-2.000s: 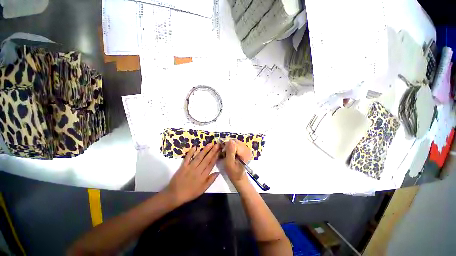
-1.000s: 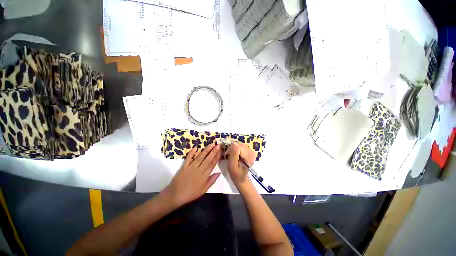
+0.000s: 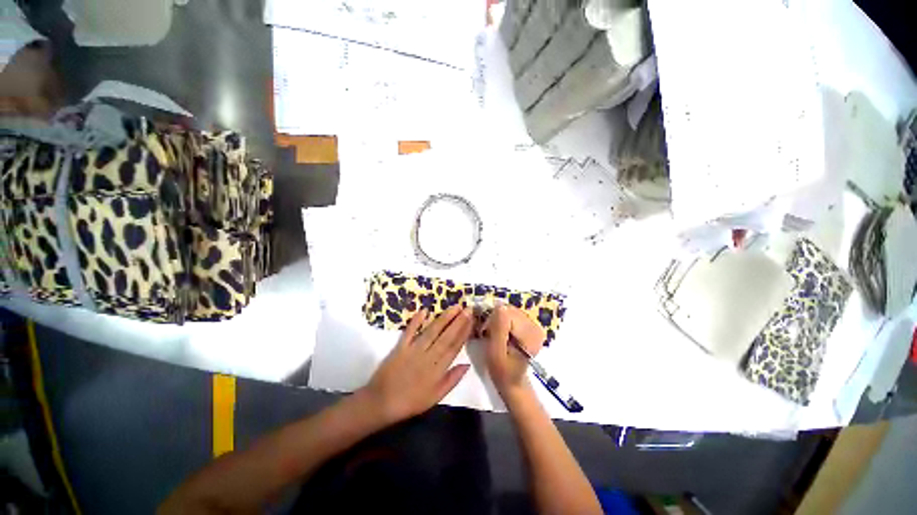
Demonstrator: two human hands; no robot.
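A long leopard-print panel lies flat on white paper in front of me. My left hand lies flat on its lower edge near the middle, fingers slightly spread, pressing it. My right hand is closed around a dark marking pen, its tip side at the panel's middle and its rear end pointing down right. A small pale piece shows between my fingertips on the panel; its shape is unclear. The pen tip is hidden by my fingers.
A tape-like ring lies above the panel. A tied leopard bundle stands at left. Grey cut pieces and printed sheets lie at the back. A shiny leopard sample and beige piece lie right. Part of a person's hand shows far left.
The view has shifted left, so everything appears further right and slightly lower, and more of the tied bundle shows. My hands keep nearly the same places on the panel.
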